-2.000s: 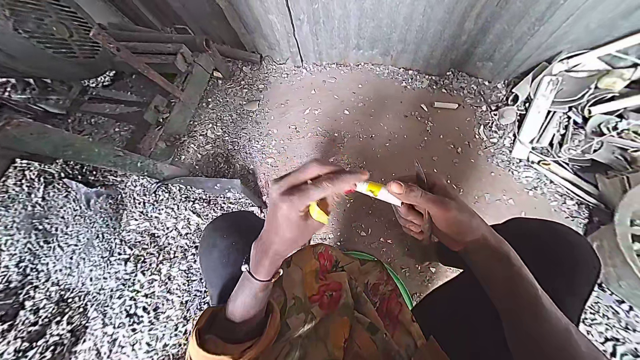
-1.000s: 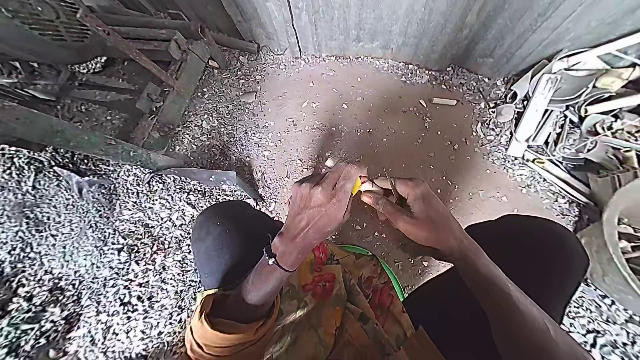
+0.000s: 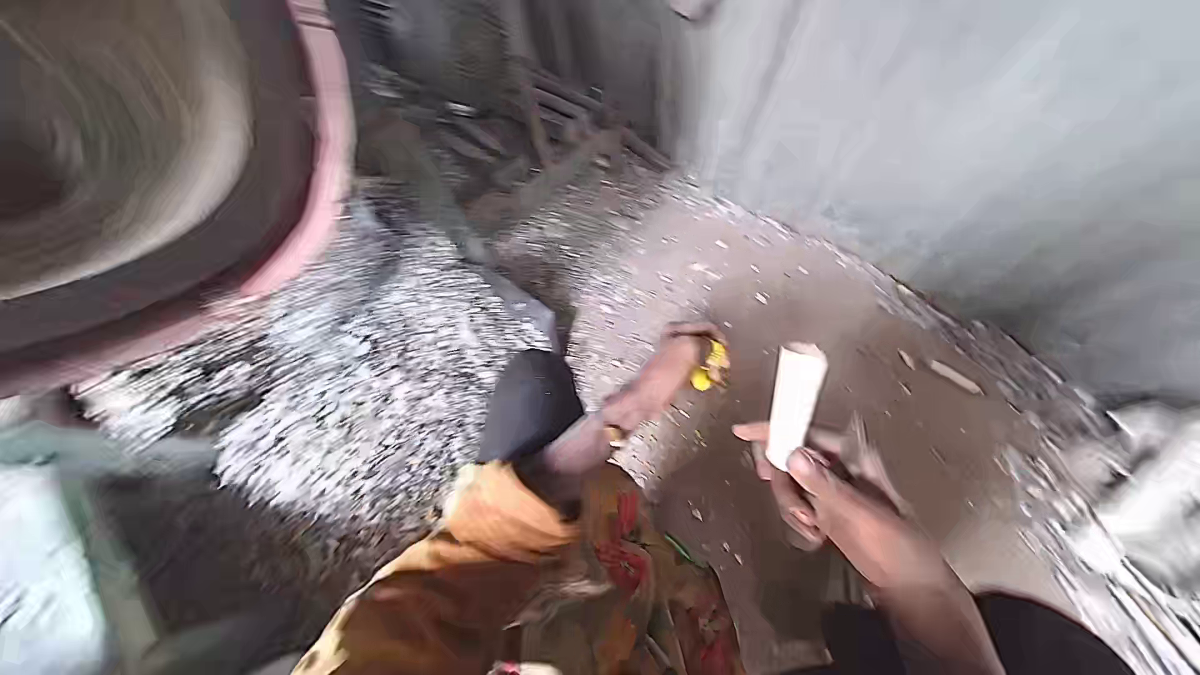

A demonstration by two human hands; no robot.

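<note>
My right hand [image 3: 825,487] is closed around the lower end of a short white piece [image 3: 797,398], which stands nearly upright between thumb and fingers; its material is unclear. A thin blurred thing, perhaps a blade, shows beside those fingers. To its left, apart from it, my left hand [image 3: 680,361] is curled on a small yellow object [image 3: 711,366], too blurred to name exactly. A floral cloth [image 3: 623,581] lies over my lap below both hands.
A large round pinkish-rimmed thing [image 3: 328,141] fills the upper left. Pale chips [image 3: 375,375] cover the floor at left. A grey wall [image 3: 984,141] rises at upper right, and whitish scrap [image 3: 1162,497] lies at the right edge. A light sliver [image 3: 956,377] rests on the floor.
My hands, together at the white and yellow pieces before, are now apart, the white piece in my right hand and the yellow one in my left. The view has swung left.
</note>
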